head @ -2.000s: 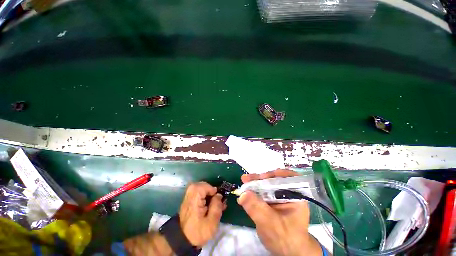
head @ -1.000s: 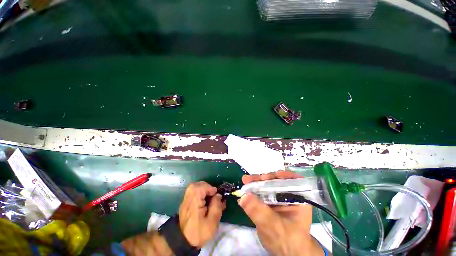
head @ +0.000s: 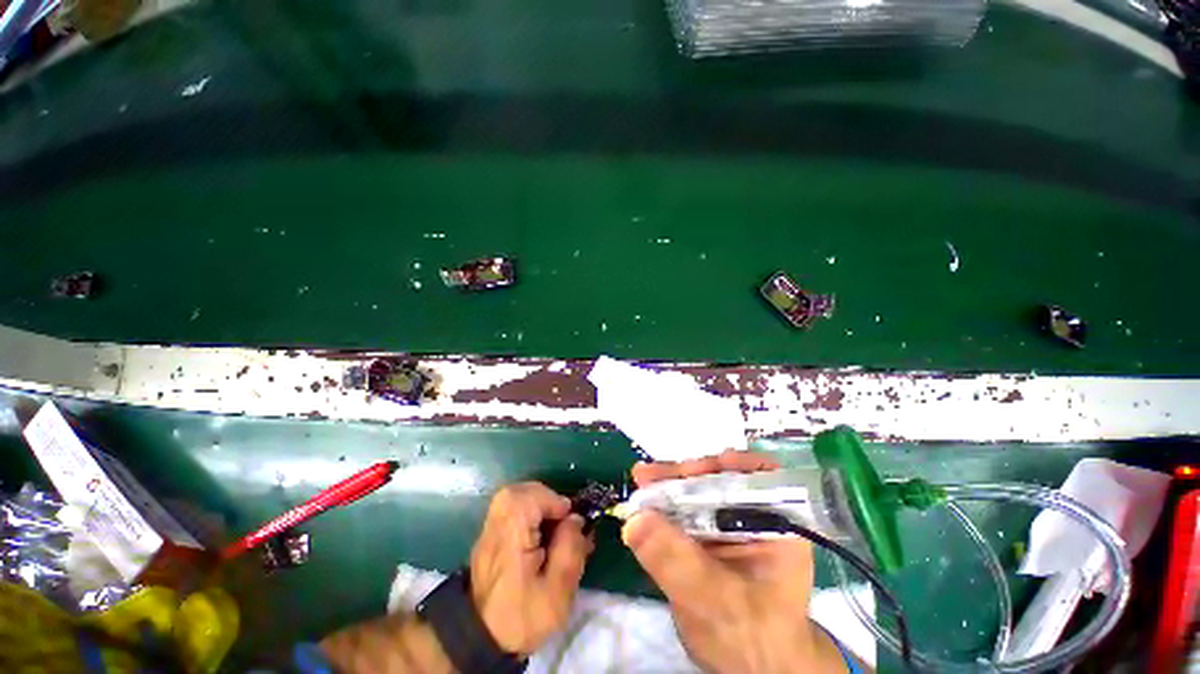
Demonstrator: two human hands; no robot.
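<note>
My left hand [head: 529,560] pinches a small dark electronic assembly [head: 600,498] between thumb and fingers over the green bench. My right hand [head: 730,579] holds the translucent-white dispensing syringe [head: 711,502] like a pen. Its yellowish tip [head: 621,511] points left and is at the assembly; whether it touches cannot be told. A green cap [head: 862,498] is on the syringe's rear. The assembly is partly hidden by my fingers.
Several assemblies lie on the green belt [head: 592,198], one more on the white rail [head: 263,378] beside white paper [head: 667,406]. Left: red marker [head: 316,506], carton [head: 95,485], plastic bags. Right: clear hose loop [head: 1123,560], spare syringe [head: 1057,612]. White cloth [head: 612,632] lies under my hands.
The assemblies on the belt have shifted to the right. The assembly on the rail stays put. Both hands keep nearly the same position; the syringe's green cap has moved only slightly.
</note>
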